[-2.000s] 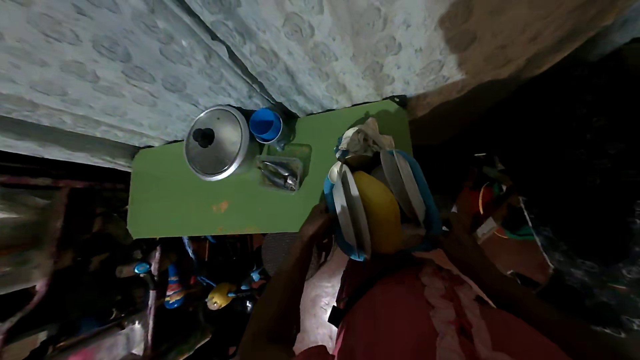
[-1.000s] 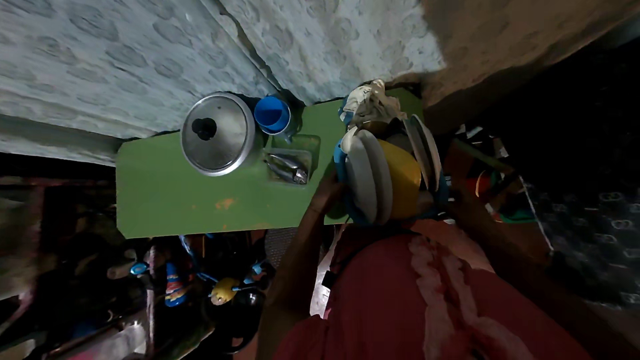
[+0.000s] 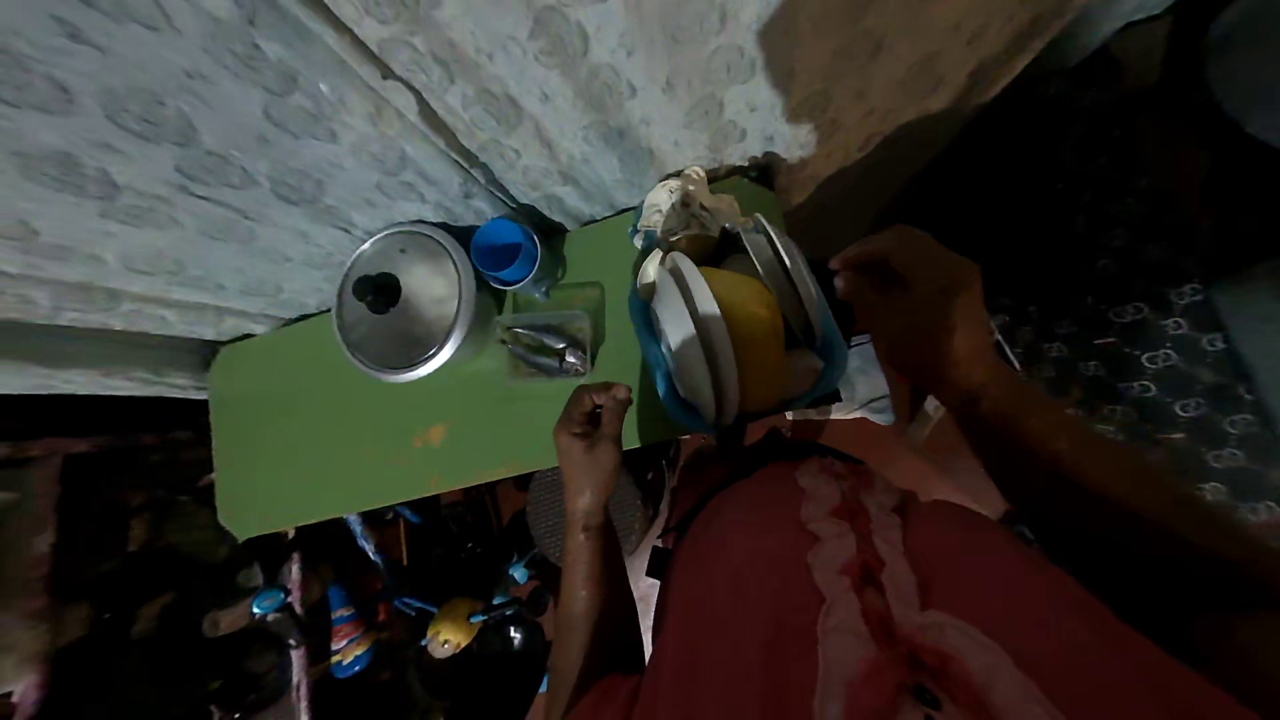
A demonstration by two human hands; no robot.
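A blue plastic basin (image 3: 655, 362) stands on the right end of the green table. Plates (image 3: 684, 335), a yellow container (image 3: 748, 340) and a crumpled whitish plastic bag (image 3: 687, 205) are in or against it. My left hand (image 3: 593, 425) hovers at the table's front edge, left of the basin, fingers curled, nothing seen in it. To the basin's right my right hand (image 3: 905, 300) is raised, fingers bent and apart from the rim, holding nothing visible. Between pot and basin, a clear plastic container (image 3: 547, 345) holds fish (image 3: 540, 350).
A lidded metal pot (image 3: 425, 305) and a blue cup (image 3: 503, 251) stand on the green table (image 3: 330, 440) by the patterned curtain (image 3: 520, 90). A round stool seat (image 3: 585, 515) sits below the front edge. Assorted items lie at lower left, including a yellow object (image 3: 453, 628).
Both hands have let go of the blue basin, which they held at its sides earlier. It now rests on the table, with the left hand off to its left and the right hand off to its right.
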